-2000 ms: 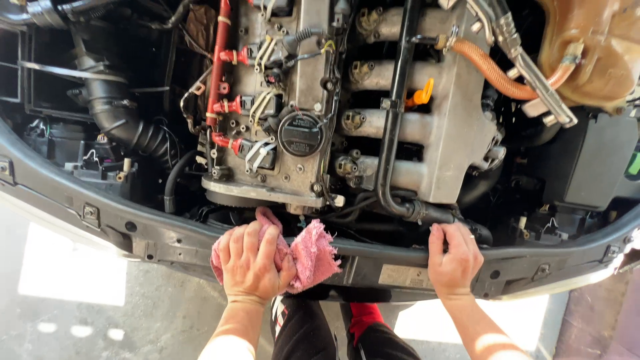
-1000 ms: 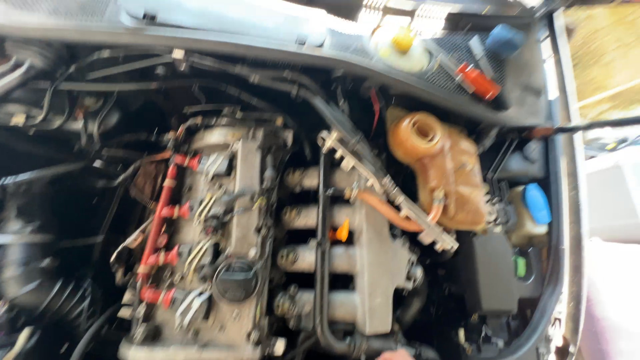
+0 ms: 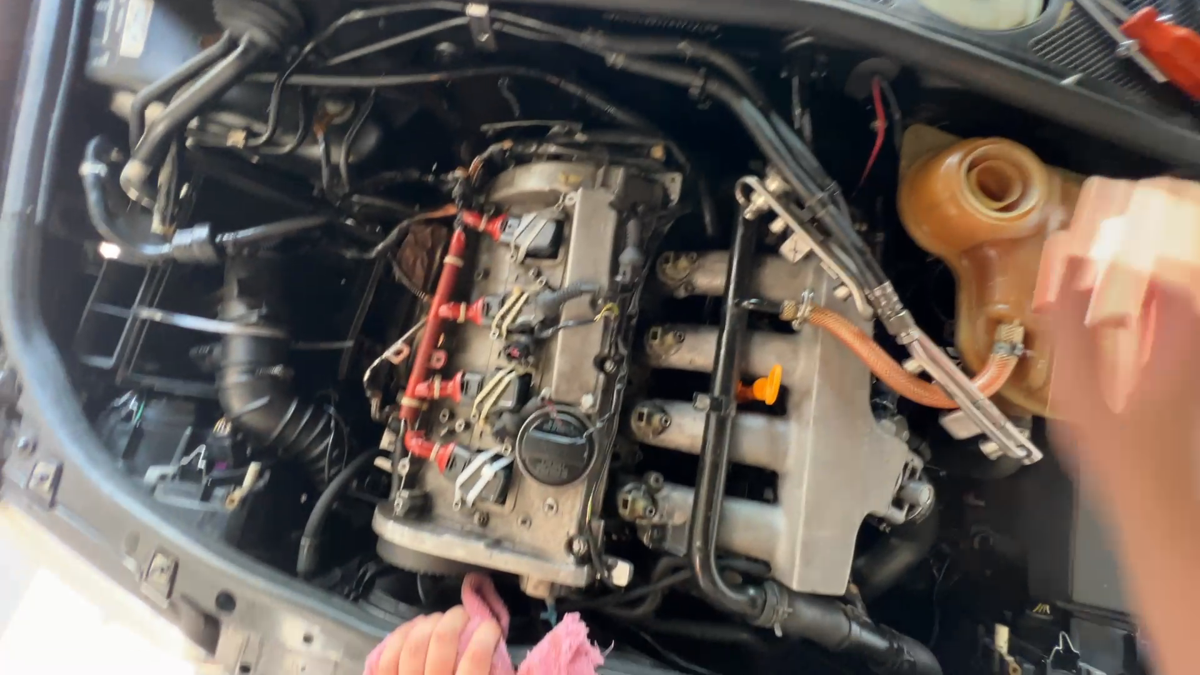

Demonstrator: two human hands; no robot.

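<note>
At the bottom edge, my left hand is closed on a pink cloth, by the front crossmember of an engine bay. Just above it lies the engine's valve cover with a black oil filler cap and a red ignition harness tube. My right hand, strongly blurred, is raised at the right, in front of the amber coolant reservoir; its fingers and anything in them cannot be made out. A metal fuel rail rests diagonally over the intake manifold.
An orange dipstick handle stands up among the intake runners. Black hoses and pipes cross the bay. A red-handled tool lies on the cowl at the top right. A corrugated air duct is at the left.
My right hand has left the front crossmember, where it rested two seconds ago, and is now up by the reservoir. My left hand still has the pink cloth. The view has shifted.
</note>
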